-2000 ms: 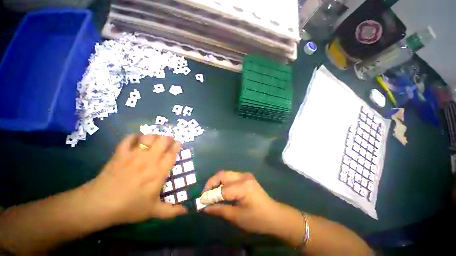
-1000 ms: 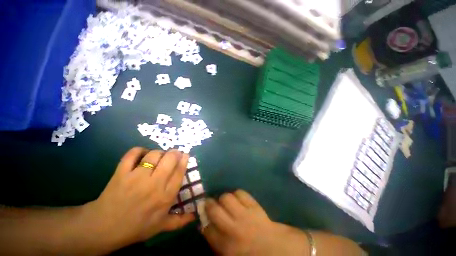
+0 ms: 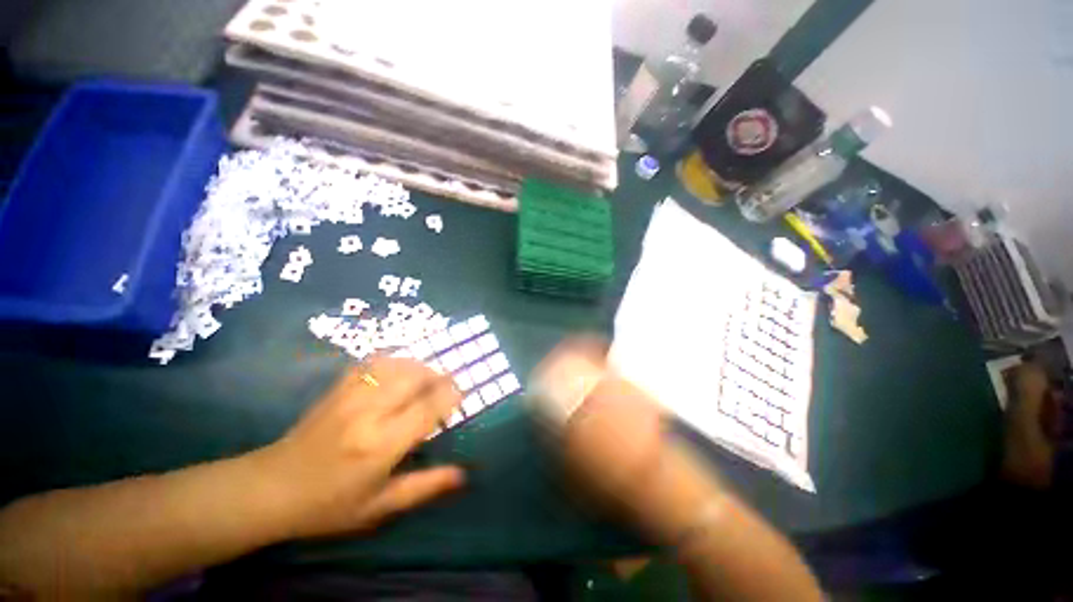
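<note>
My left hand [image 3: 382,441] rests over the left part of a grooved plate filled with rows of small white squares [image 3: 479,367], thumb spread from the fingers. Part of the plate is hidden under it. My right hand [image 3: 600,412] is blurred, right of the plate and near the white pad's left edge; whether it holds anything cannot be told. The white pad [image 3: 677,300] carries rows of small components [image 3: 765,365] on its right half. Loose peeled liners [image 3: 382,329] lie just behind the plate.
A large liner pile [image 3: 247,218] lies beside the blue bin [image 3: 77,212]. The green plate stack [image 3: 565,241] stands before stacked trays [image 3: 447,71]. Bottles [image 3: 812,165], a black item [image 3: 753,127] and beige scraps [image 3: 844,308] are back right. Another person's hand [image 3: 1030,412] is at far right.
My right hand has moved away from the plate's edge, towards the white pad. The plate now shows more of its rows and lies at a different tilt. The camera view has shifted.
</note>
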